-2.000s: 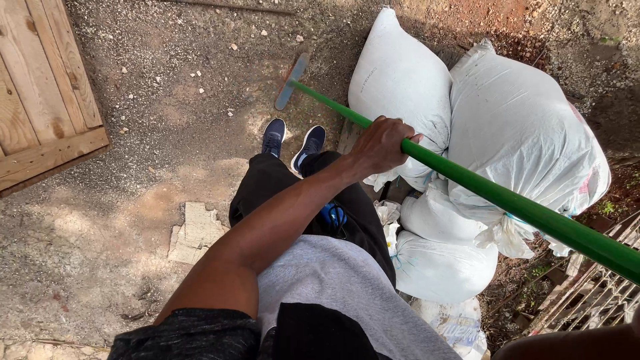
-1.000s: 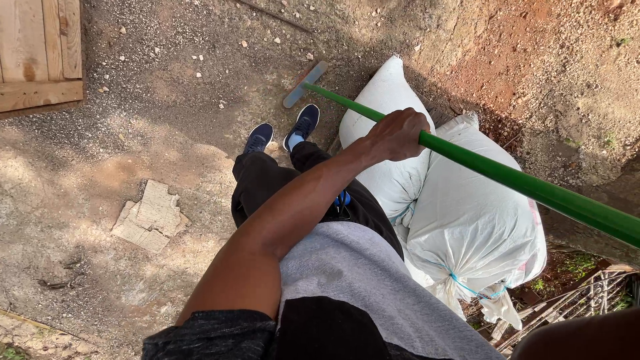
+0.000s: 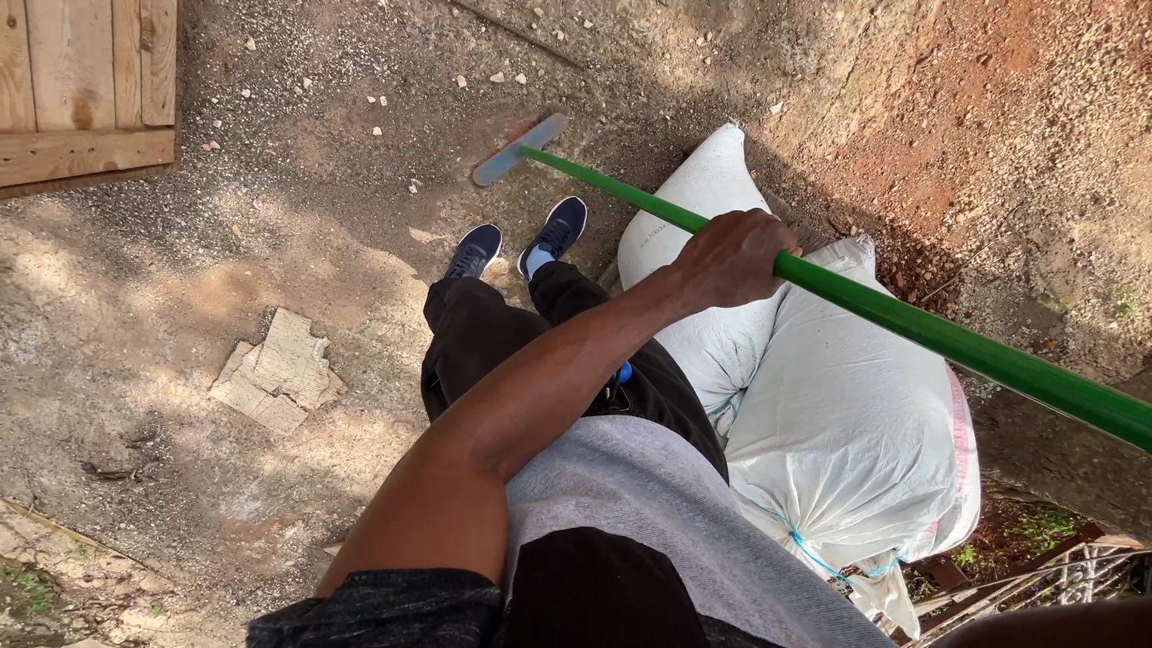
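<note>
My left hand (image 3: 738,258) is closed around the green pole (image 3: 945,346) of a long-handled tool, about midway along its visible length. The pole runs from the right edge down to a flat, blue-grey crosspiece head (image 3: 520,150) near the ground, just beyond my shoes (image 3: 558,229). That head is slightly blurred, so its exact kind is unclear. Under the pole and my left hand stand white woven sacks (image 3: 846,396), tied with blue string (image 3: 801,538). Part of my right arm (image 3: 1048,627) shows at the bottom right; my right hand is outside the frame.
A wooden plank structure (image 3: 85,157) stands at the upper left. Broken flat pieces (image 3: 279,369) lie on the dirt and gravel to the left. A thin rod (image 3: 517,34) lies near the top. Metal latticework (image 3: 1080,576) sits at the lower right, beyond the sacks.
The tool's head has shifted relative to my shoes, while my left hand has stayed closed on the pole. The view has turned, and the lower sacks seen earlier are out of sight.
</note>
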